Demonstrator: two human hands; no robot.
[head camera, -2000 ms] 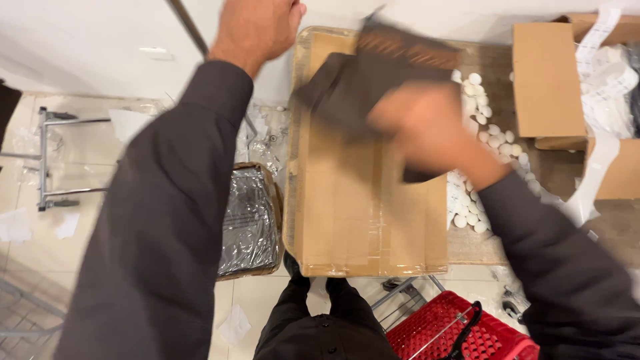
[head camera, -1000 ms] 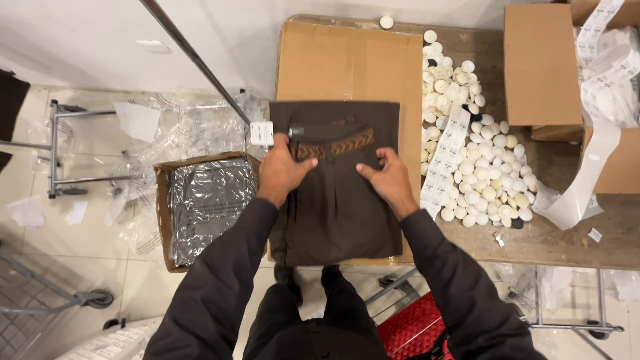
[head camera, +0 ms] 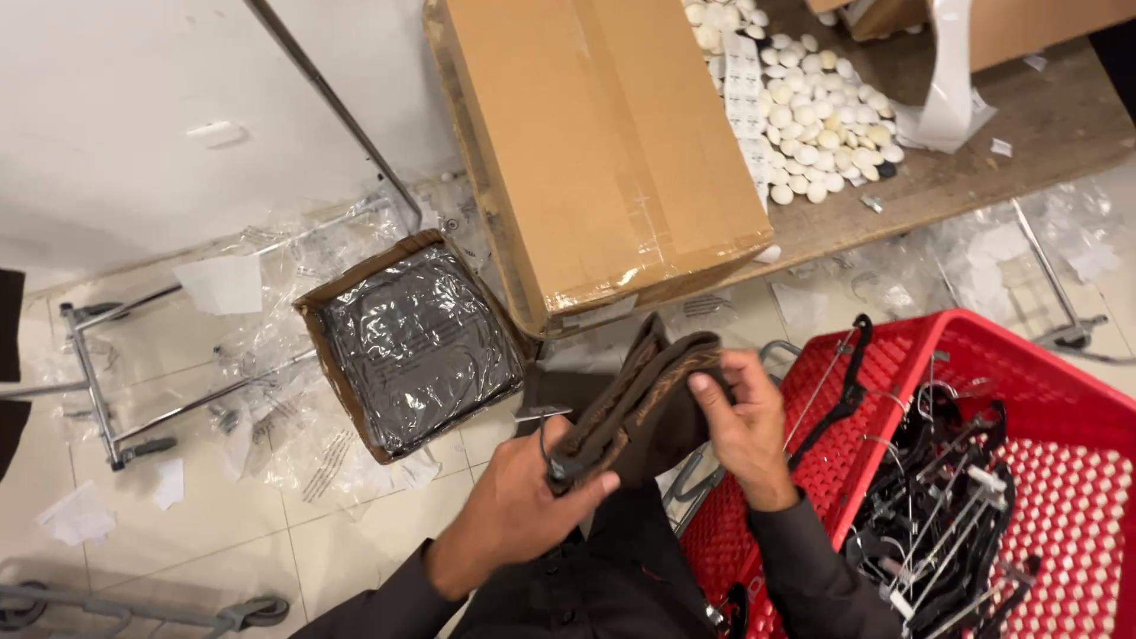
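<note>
A dark brown garment (head camera: pixel 661 426) with a braided brown trim at its waistband is gathered between my hands, in front of my body. My left hand (head camera: pixel 532 497) grips one end of the waistband, where a tag hangs beside the fingers. At the other end, my right hand (head camera: pixel 737 408) pinches the cloth between thumb and fingers. The garment's lower part hangs down and is partly hidden. Beyond it lies a closed cardboard box (head camera: pixel 612 151). To the left, an open carton (head camera: pixel 355 408) holds dark goods in clear plastic (head camera: pixel 426 346).
A red plastic basket (head camera: pixel 941 346) at the right holds black hangers (head camera: pixel 958 497). White round tags (head camera: pixel 816 124) and a label strip (head camera: pixel 745 106) lie on the wooden table (head camera: pixel 1047 115). Metal rack legs (head camera: pixel 213 390), plastic wrap and paper scraps (head camera: pixel 80 515) cover floor at the left.
The garment lay flat on the cardboard box under both hands; now it is lifted off, bunched and held near my body. The view has shifted toward the red basket.
</note>
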